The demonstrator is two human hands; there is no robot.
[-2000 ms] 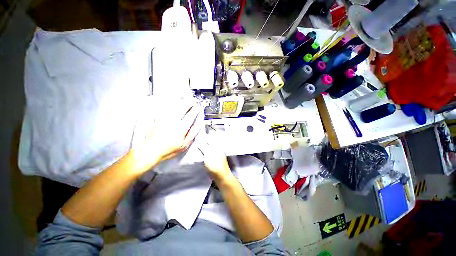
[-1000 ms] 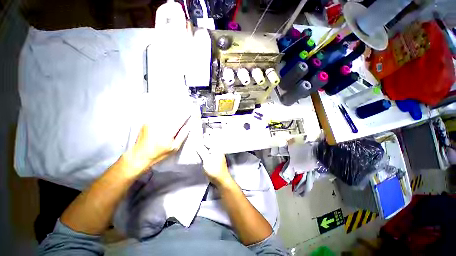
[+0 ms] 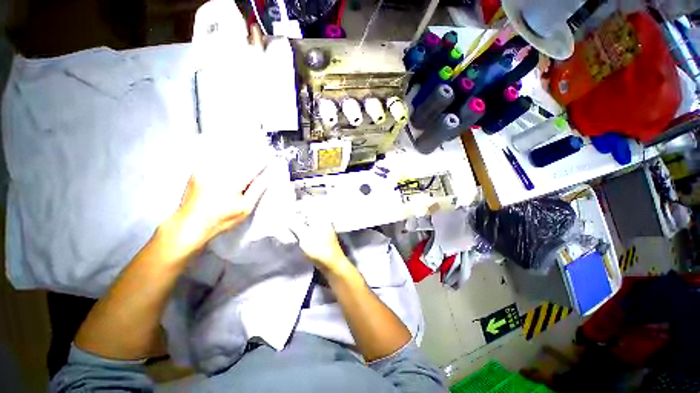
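The pale garment piece [image 3: 84,169] covers the table at left and hangs over my lap; its middle is washed out by glare. My left hand [image 3: 209,213] lies spread on the cloth in front of the machine, fingertips partly lost in the glare. My right hand [image 3: 316,239] holds the cloth at the table's front edge, its fingertips very bright. The overlock machine [image 3: 357,80] stands beyond my hands. Cloth reaches toward the needle area [image 3: 285,152]; whether it lies under the presser foot is hidden by glare.
The white lamp [image 3: 219,31] is above the machine head. Yellow-and-black snips [image 3: 407,185] lie on the table right of it. Dark thread cones [image 3: 453,107] cluster behind. A side table holds a blue pen [image 3: 519,169] and red bag [image 3: 625,84]. A green crate [image 3: 503,380] is on the floor.
The view has shifted, so the machine and table sit further left and higher, and more of the green crate shows. Both hands stay on the cloth in nearly the same pose.
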